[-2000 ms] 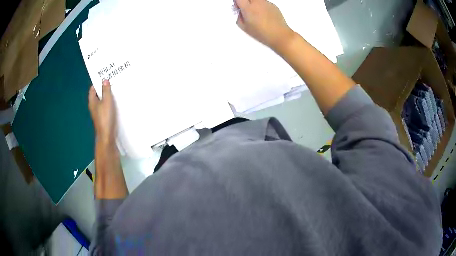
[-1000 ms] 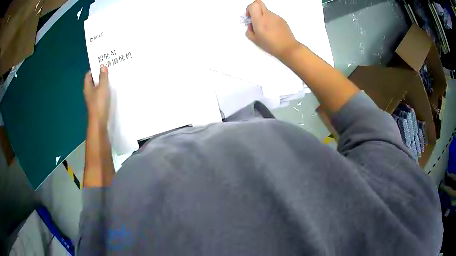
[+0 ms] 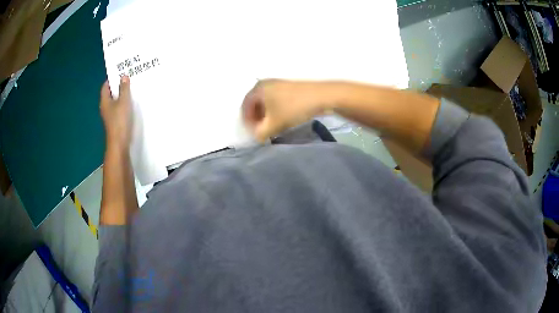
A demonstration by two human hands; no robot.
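Observation:
A stack of white box blanks (image 3: pixel 202 55) lies before my body, washed out by glare, with small dark print at its upper left. My left hand (image 3: pixel 118 109) grips the left edge of the blanks, thumb on top beside the print. My right hand (image 3: pixel 260 113) is blurred and curled over the near part of the blanks, close to my grey top. Whether it holds anything cannot be seen. The near edge of the blanks is partly hidden by my body.
A green mat (image 3: pixel 55 128) lies at the left, with brown cardboard (image 3: pixel 21 36) at the far left. An open brown carton (image 3: pixel 484 113) stands at the right. Yellow-black floor tape (image 3: pixel 84 214) and a white item with a blue strip (image 3: pixel 61 281) are at the lower left.
My right hand has moved from the far middle of the blanks towards my body and to the left. A small grey patch was at its fingertips before. My left hand keeps its grip.

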